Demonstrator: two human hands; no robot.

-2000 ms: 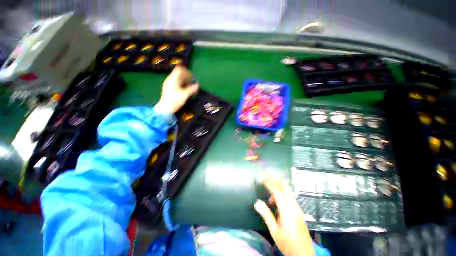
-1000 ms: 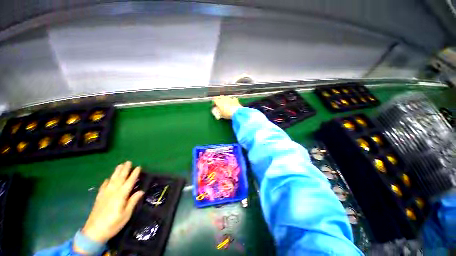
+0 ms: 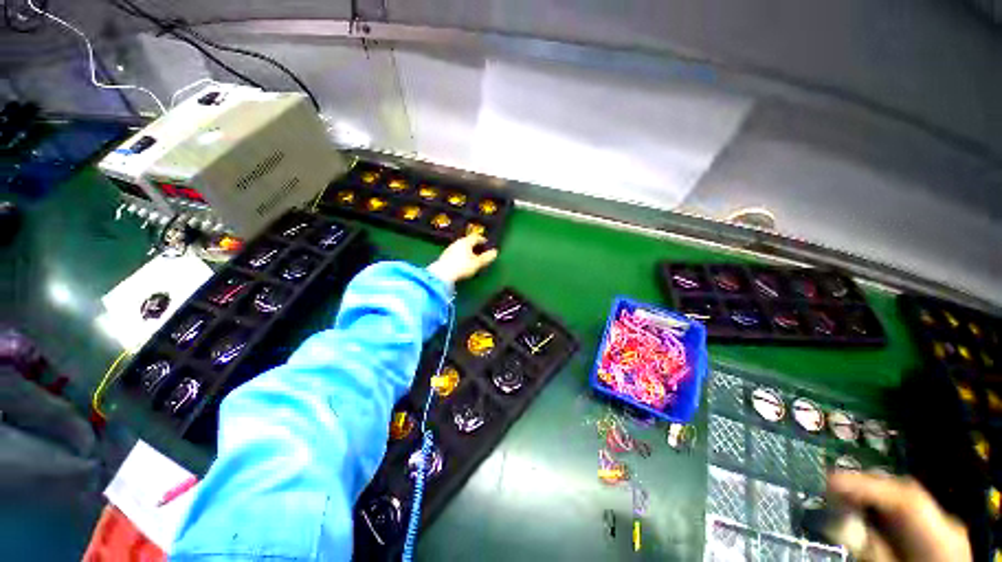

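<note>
My left hand (image 3: pixel 465 257) reaches to the near right corner of a black foam tray (image 3: pixel 423 205) with amber-centred housings; its fingers are at the corner housing, and I cannot tell whether they grip it. My right hand (image 3: pixel 895 514) is blurred at the lower right, over the clear blister tray (image 3: pixel 758 483) with silver discs (image 3: pixel 808 414). A dark shape shows at its fingertips; I cannot tell if it is held. A black foam tray (image 3: pixel 443 481) in front of me holds dark units and a few amber-centred housings (image 3: pixel 445 381).
Blue bin (image 3: pixel 602 377) of pink-red loops stands mid-bench, with loose loops (image 3: pixel 612 470) below. Another black tray (image 3: pixel 771 335) lies behind it, one (image 3: pixel 247 318) at left, one (image 3: pixel 954 368) at far right. A pale bench instrument (image 3: pixel 247 165) stands upper left. A coiled blue cord (image 3: pixel 418 494) crosses the near tray.
The view has swung left. My left hand has moved from the near tray to the back tray's corner. My right hand has come back from the rear of the bench to the clear tray.
</note>
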